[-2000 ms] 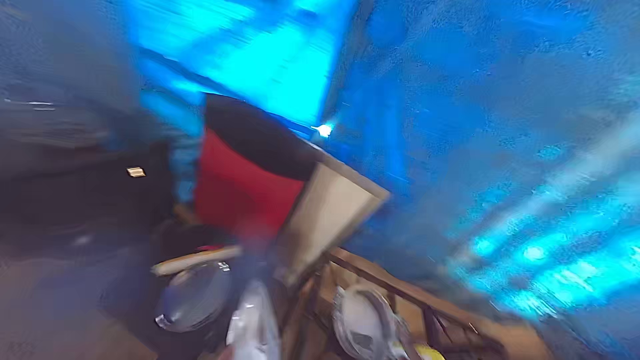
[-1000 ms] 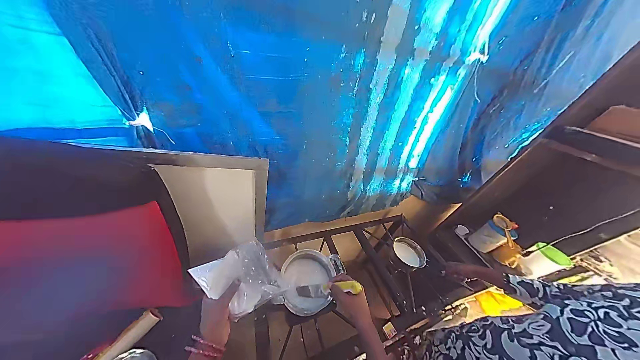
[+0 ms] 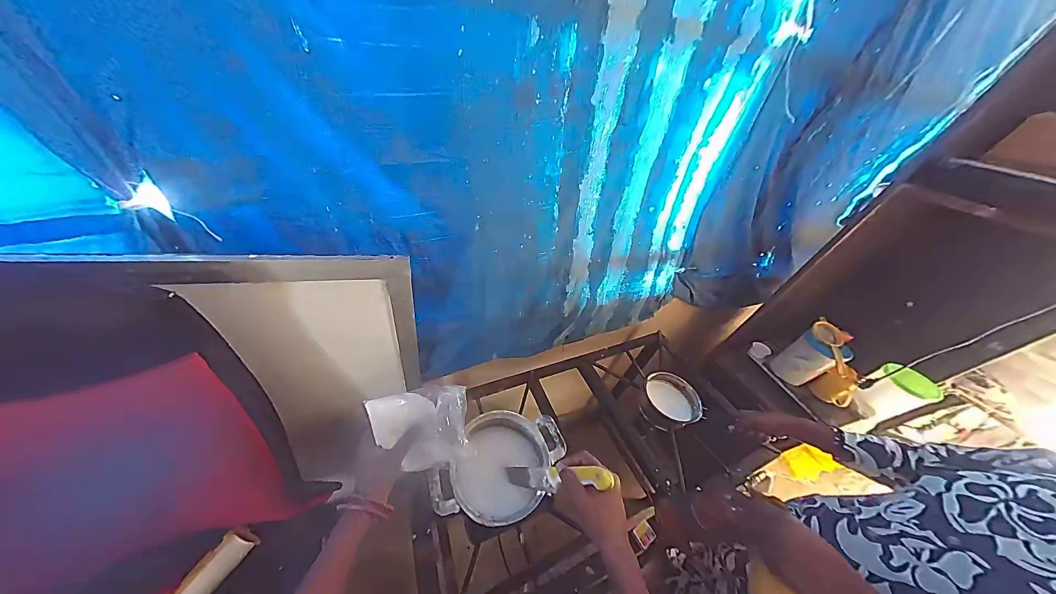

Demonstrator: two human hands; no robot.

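Note:
My left hand (image 3: 381, 466) grips a clear plastic bag (image 3: 429, 425) with white contents at the left rim of a metal pot (image 3: 503, 470). Whitish liquid or fine white matter fills much of the pot, which stands on a black metal stove frame (image 3: 594, 371) and has a handle on each side. In my right hand (image 3: 590, 495) is a yellow-handled utensil (image 3: 596, 477); its flat metal end reaches over the pot from the right.
Another person's arm (image 3: 784, 429) and patterned sleeve are close on the right, near a small pot (image 3: 672, 401) of white liquid. Containers (image 3: 804, 359) stand on a ledge beyond. Blue sheeting (image 3: 495, 181) hangs behind; a red-and-black object (image 3: 165, 445) fills the left.
The view has swung considerably since two seconds ago. Compared with one second ago, the bag is still in my left hand and the yellow-handled utensil still in my right, over the pot.

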